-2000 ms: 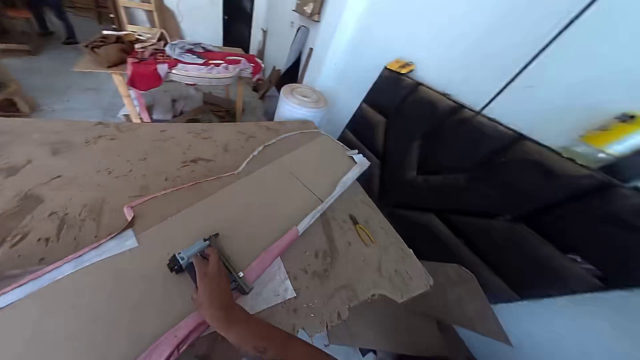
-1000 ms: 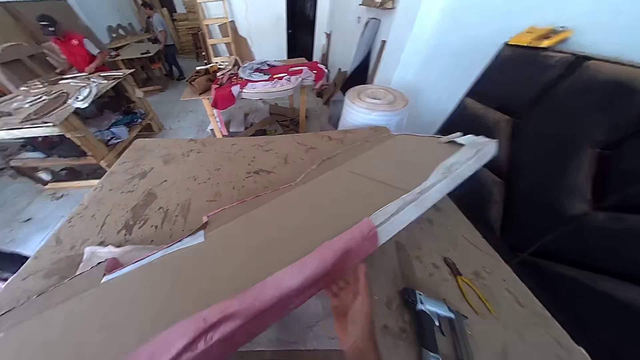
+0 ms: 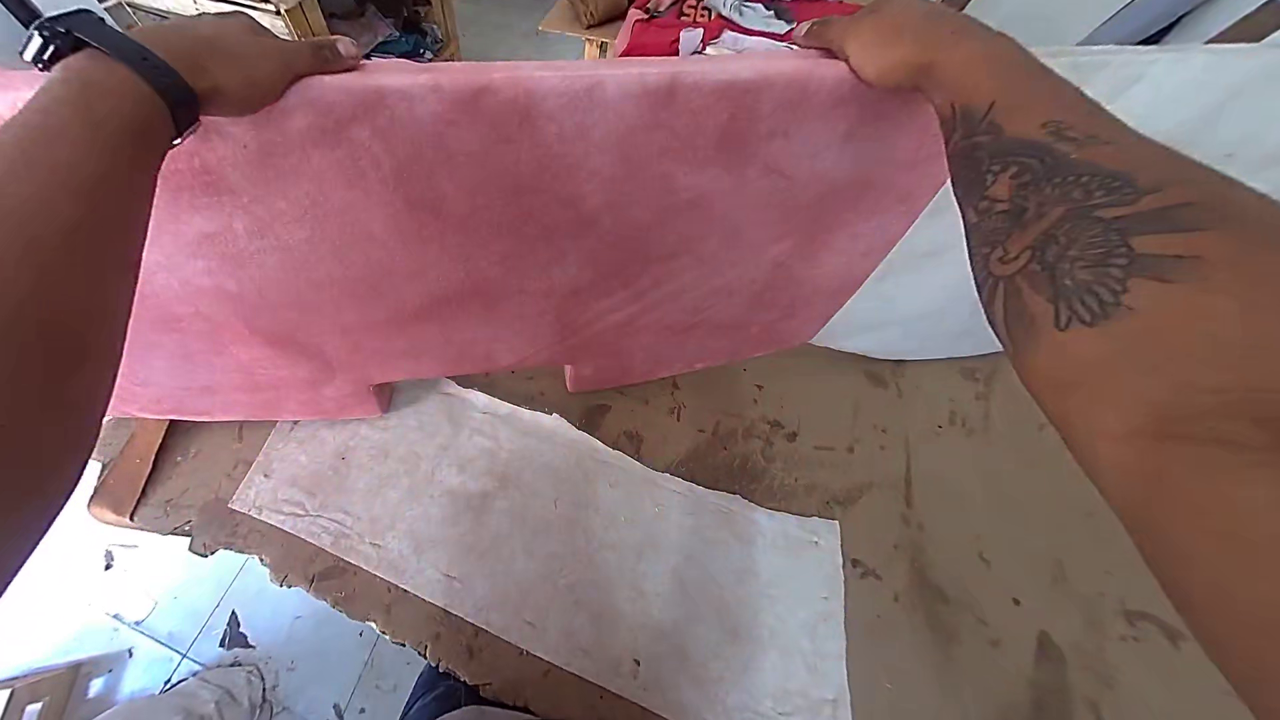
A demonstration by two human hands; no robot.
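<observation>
A panel covered in pink fabric [image 3: 550,220] stands raised across the upper part of the head view, with white fabric [image 3: 905,290] at its right. My left hand [image 3: 240,62] grips its top edge at the left, thumb along the edge. Farther right on the same edge, my right hand [image 3: 890,42] is closed over it. Below the panel, a loose off-white piece of cloth [image 3: 600,530] lies on the worktable. The fingers behind the panel are mostly hidden.
The worktable [image 3: 960,540] has a ragged near edge, with tiled floor [image 3: 180,600] beyond it at lower left. Red and white fabrics [image 3: 730,28] lie on a stand behind the panel. A wooden shelf frame [image 3: 300,18] is at the top left.
The panel has gone from lying on the table to standing raised, held by both hands. My right hand had let go of the staple gun by one second ago. The view has shifted greatly.
</observation>
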